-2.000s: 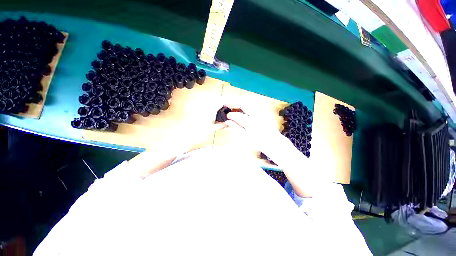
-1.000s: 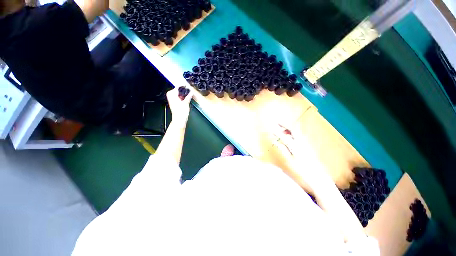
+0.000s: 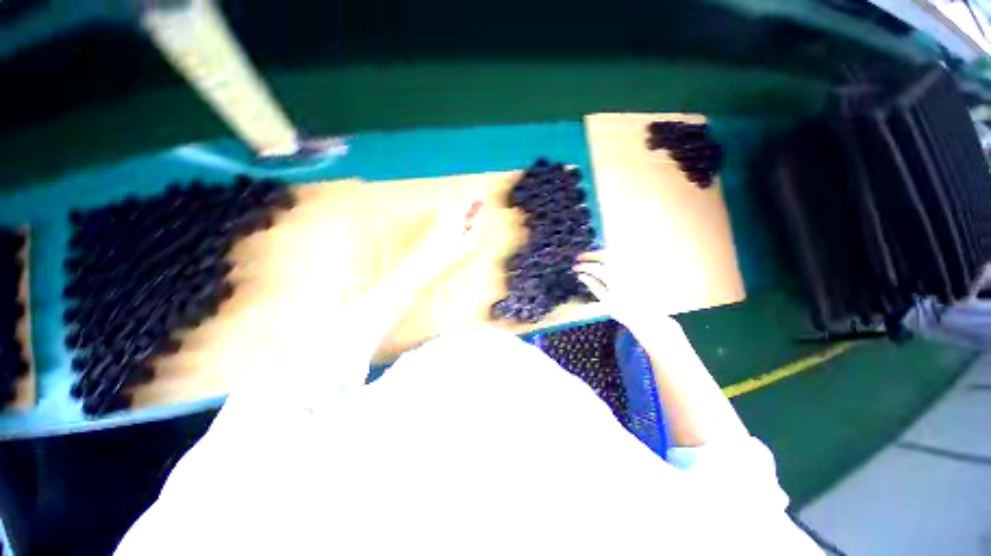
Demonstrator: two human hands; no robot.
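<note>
Black housings (image 3: 552, 223) stand massed on the tan board (image 3: 393, 223) right of centre. My right hand (image 3: 592, 272) is at their right edge, its fingers at the housings; whether it grips one cannot be told. My left hand (image 3: 462, 223) is over the board just left of the housings, overexposed and blurred; a small reddish spot shows at its fingers, and no part can be made out in it. A large group of black cup-like units (image 3: 152, 288) stands on the left of the board, blurred.
A separate tan board (image 3: 663, 234) at right bears small black rings (image 3: 687, 150). A blue-edged bin (image 3: 654, 404) of small dark round pieces is below the bench front. A pale yellow post (image 3: 234, 87) stands at the back left. Black ribbed stacks (image 3: 869, 206) are at far right. More black parts lie at far left.
The view has swung back to the right. My left hand has moved from the bench's left front edge, where it held a black part, to near the housings. My right hand has moved right to the housings.
</note>
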